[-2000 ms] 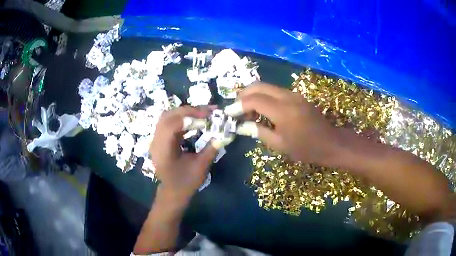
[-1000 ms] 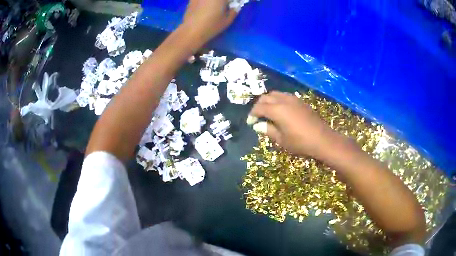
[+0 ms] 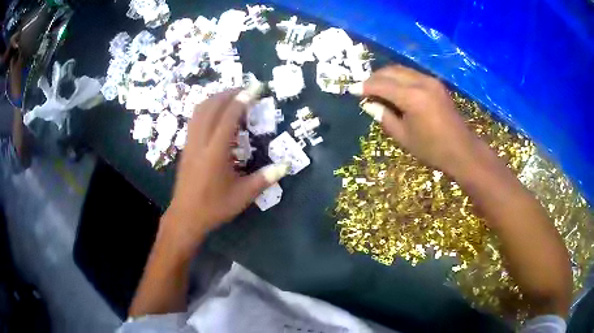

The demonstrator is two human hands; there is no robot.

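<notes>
My left hand (image 3: 218, 159) is spread, thumb and forefinger apart, over the near edge of the heap of white plastic housings (image 3: 176, 71). White housings (image 3: 288, 153) lie between and beside its fingertips; none is gripped. My right hand (image 3: 417, 114) is at the upper left edge of the brass terminals pile (image 3: 410, 208), its thumb and forefinger close together. A small brass bit seems to show between its fingertips, but it is too small to be sure. Both hands have pale finger covers. More housings (image 3: 335, 55) lie just left of my right hand.
A blue sheet (image 3: 508, 58) with a shiny edge lies beyond the piles. A clear plastic bag of brass pieces (image 3: 553, 188) is at the right. A limp white plastic scrap (image 3: 62, 97) hangs at the left. The dark green table (image 3: 293, 240) has its edge near me.
My left hand has come back from over the blue sheet to the housings, opened and without the white piece it carried. My right hand stays by the brass, slightly further right and up.
</notes>
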